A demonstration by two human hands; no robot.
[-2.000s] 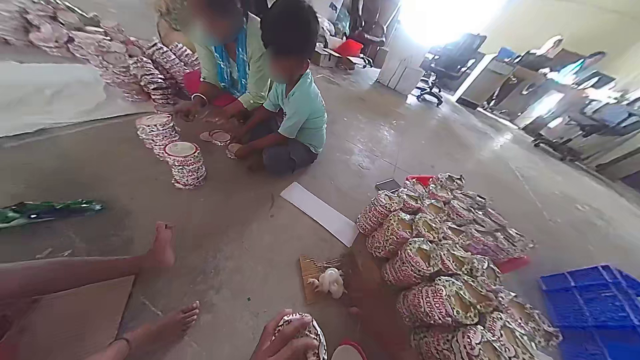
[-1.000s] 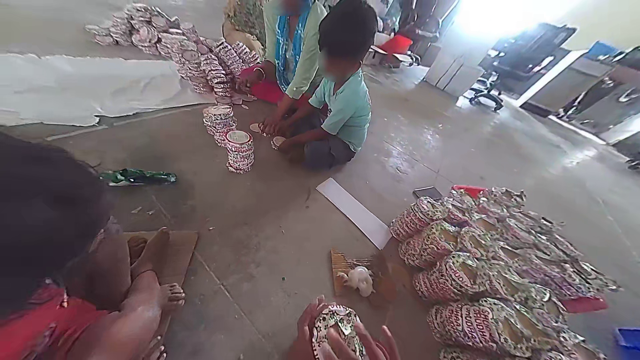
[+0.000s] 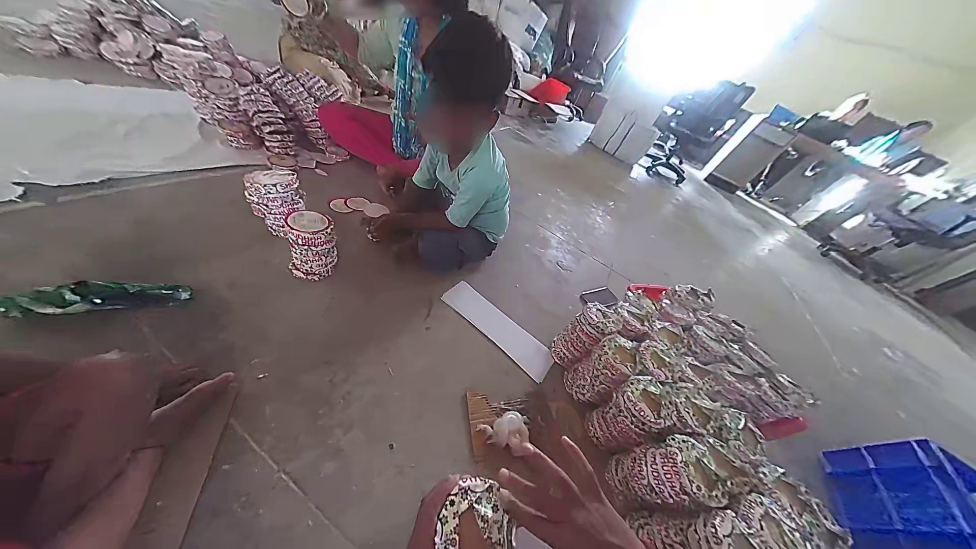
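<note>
At the bottom centre my left hand [image 3: 432, 515] grips a round packet with a printed floral wrapper [image 3: 474, 515]. My right hand [image 3: 560, 496] has its fingers spread just right of that packet, the fingertips close to a whitish lump [image 3: 509, 431] of soft material. The lump rests on a piece of brown cardboard [image 3: 480, 450]. Whether the right fingers touch the lump or the packet cannot be told. Rows of similar wrapped round packets [image 3: 629, 412] lie to the right of my right hand, with part of a red tray [image 3: 783, 428] showing beside them.
A white strip [image 3: 499, 332] and a dark flat object [image 3: 598, 296] lie ahead. A blue plastic crate [image 3: 900, 488] stands at right. Stacks of round packets [image 3: 313, 244] stand near seated people. Another person's legs [image 3: 145, 427] are at left, near a green plastic wrapper [image 3: 95, 297].
One second ago both hands were around the packet; now the right hand is spread by the whitish lump. The person at left has leaned out of view, apart from the limbs.
</note>
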